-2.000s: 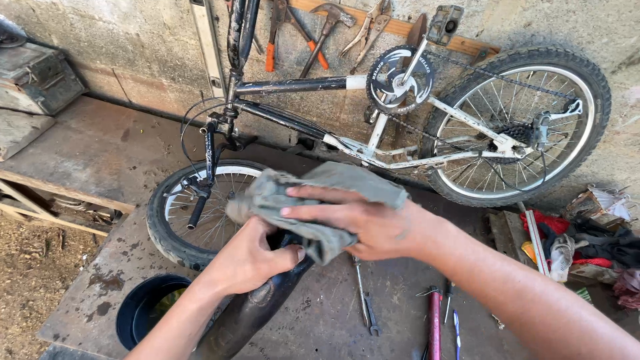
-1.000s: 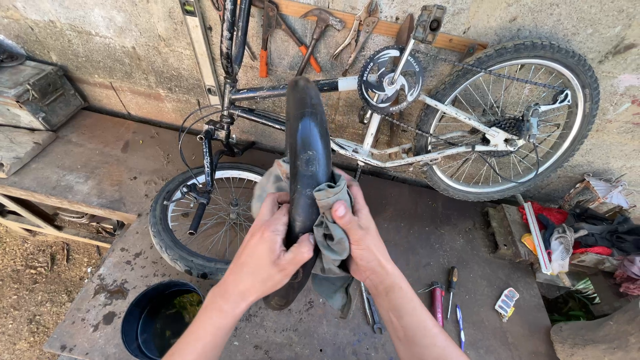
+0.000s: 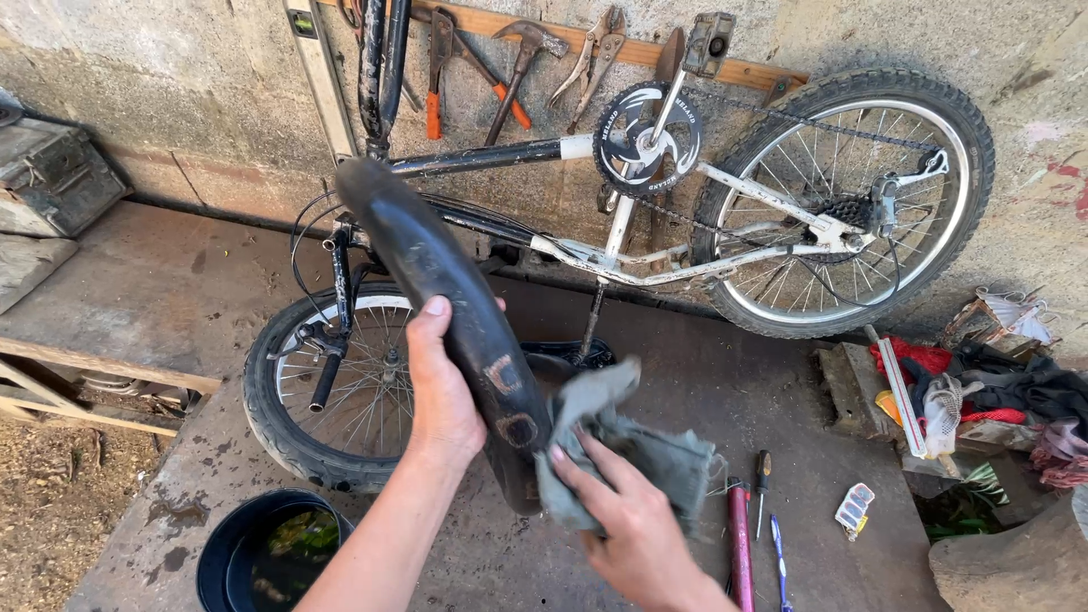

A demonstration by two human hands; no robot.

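Observation:
An inflated black rubber inner tube (image 3: 463, 319) slants across the middle, in front of the bicycle. My left hand (image 3: 446, 387) grips it partway down from its left side. Two pale-edged marks, like patches or glue spots, show on its lower part. My right hand (image 3: 625, 510) holds a grey-green cloth rag (image 3: 671, 463) against the tube's lower right side; the rag's upper corner stands up, slightly blurred. Behind, a black and white bicycle (image 3: 489, 157) leans on the wall, its front wheel (image 3: 280, 408) lying on the bench top.
A black bucket of water (image 3: 217, 552) stands lower left. At the right lie a pink hand pump (image 3: 739, 544), a screwdriver (image 3: 762, 480), a blue pen-like tool (image 3: 779, 557) and a patch packet (image 3: 853, 508). A hammer (image 3: 529, 47) and pliers (image 3: 595, 64) hang on the wall.
The tube has gone from nearly upright to slanting up to the left. My left hand stays on it, while my right hand and the rag have moved down to its lower right side.

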